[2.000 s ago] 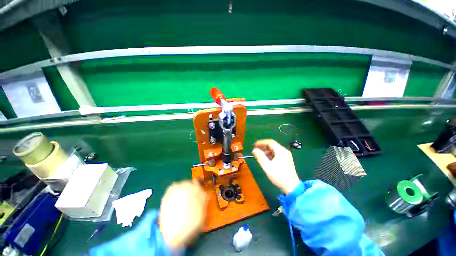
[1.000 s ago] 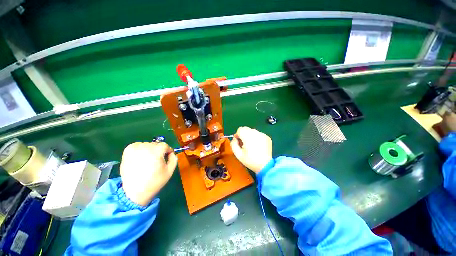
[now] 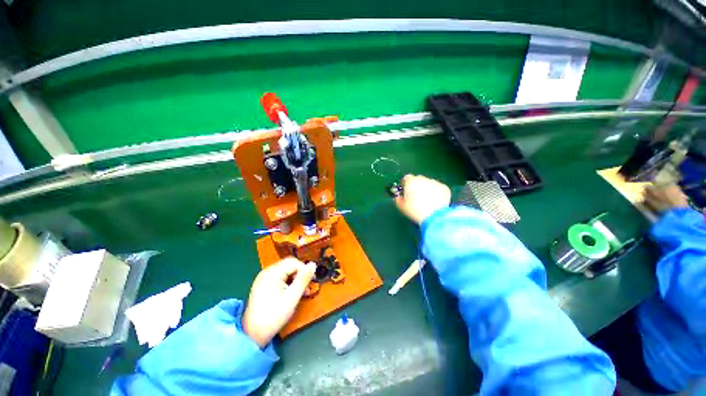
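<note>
The orange toggle-clamp press fixture (image 3: 329, 158) stands upright with its red grip on top. My left hand (image 3: 277, 300) is at the black notched nest (image 3: 326, 269) on the base, thumb and fingertips close together at its left edge; whether they hold anything is hidden. My right hand (image 3: 424, 199) reaches behind and right of the fixture, its fingertips at a small dark round part (image 3: 395, 189); I cannot tell if they grip it. Another small dark part (image 3: 207, 221) lies left of the fixture. The white glue bottle (image 3: 344, 336), blue tip up, stands before the base.
A flat stick (image 3: 407, 277) lies right of the base. Further right are a black tray (image 3: 486, 145), a grey patterned block (image 3: 493, 201) and a solder spool (image 3: 586, 241). Crumpled paper (image 3: 159, 311) and a white carton (image 3: 83, 296) are at left. Another person's sleeve (image 3: 681, 271) is at right.
Both hands have left the thin rods at mid-fixture. My left hand has moved in to the nest; my right hand has moved back and right to the small part. The view has shifted slightly.
</note>
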